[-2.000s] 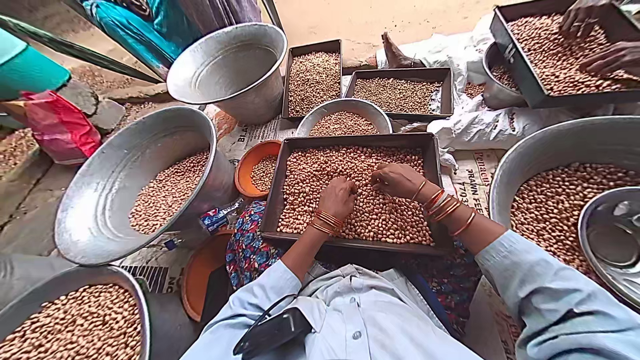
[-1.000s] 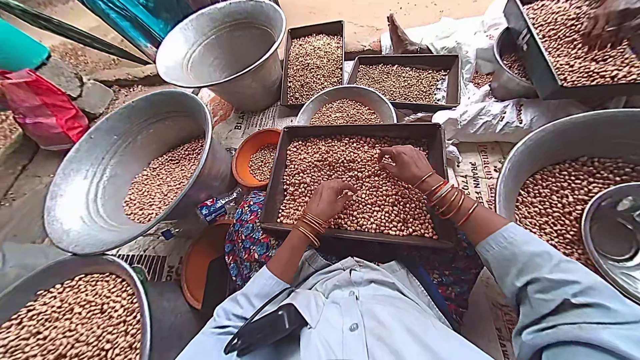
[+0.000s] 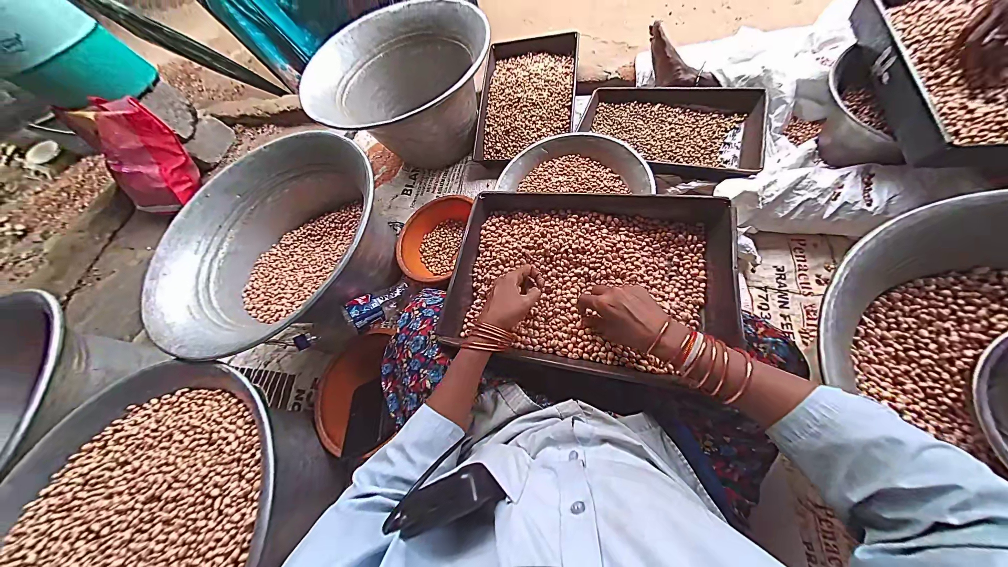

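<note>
A dark rectangular metal tray (image 3: 720, 268) rests across the lap, holding a layer of brown nuts or seeds (image 3: 598, 244). My left hand (image 3: 513, 298) is over the left part of the tray, thumb and fingertips drawn together at the nuts; whether a nut is between them cannot be made out. My right hand (image 3: 626, 315) lies low over the middle of the same tray, its fingers curled down onto the nuts. Whether it holds any is hidden. Just beyond the tray stands a round metal bowl (image 3: 646, 169) of nuts, with a small orange bowl (image 3: 405, 248) at its left.
Large metal basins (image 3: 169, 315) stand on the left, another (image 3: 835, 315) on the right. Two dark trays (image 3: 571, 94) of smaller-looking pieces lie ahead. At top right a person's hand (image 3: 984, 47) is over another tray (image 3: 890, 71). A red bag (image 3: 150, 157) stands at far left.
My right hand has moved from the tray's far right part nearer to me and toward the middle. My left hand, spread over the nuts one second ago, now has its fingertips together.
</note>
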